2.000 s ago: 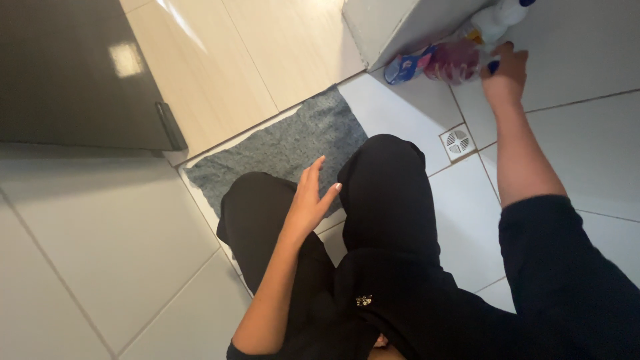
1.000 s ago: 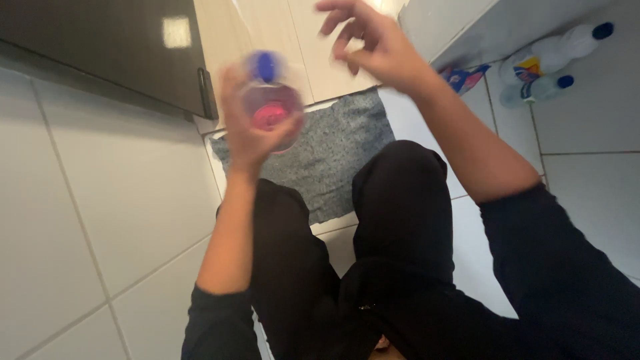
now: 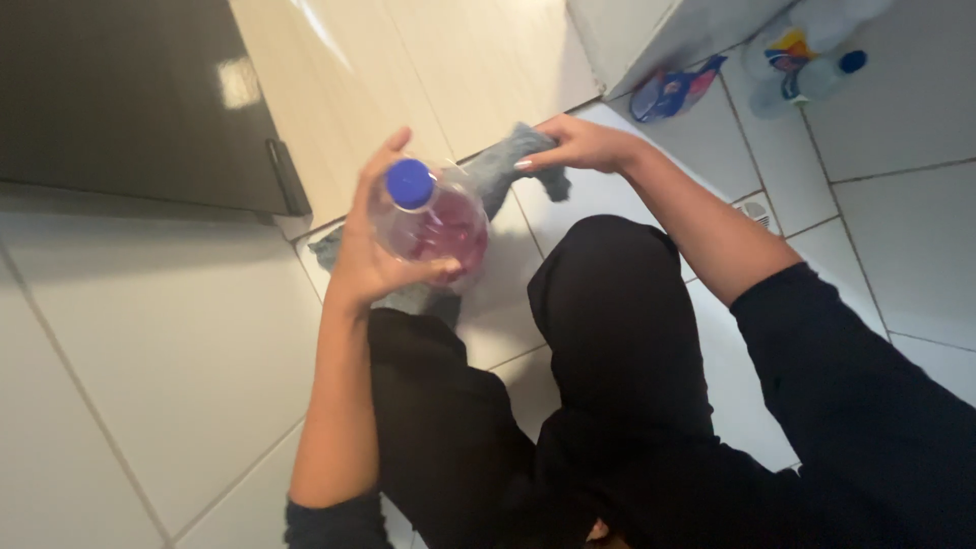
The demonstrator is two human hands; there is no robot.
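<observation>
My left hand (image 3: 374,244) is wrapped around a clear plastic bottle (image 3: 454,232) with pink liquid in it and a blue cap pointing up toward the camera. To its right, my right hand (image 3: 583,145) grips the end of a grey cloth (image 3: 499,168) between thumb and fingers. The cloth is bunched up and partly lifted. It runs down to the left behind the bottle, which hides its middle, and another part of it shows beyond my left wrist.
White tiles (image 3: 122,320) with dark joints surround my legs. At the upper right lie a blue plastic packet (image 3: 671,95) and clear bottles (image 3: 820,76), near a floor drain (image 3: 755,210). A dark glossy panel (image 3: 130,91) fills the upper left, beside beige boards (image 3: 427,69).
The pink bottle went from beside my right hand at the upper right into my left hand. My right hand has taken hold of the grey cloth, which lay spread flat before.
</observation>
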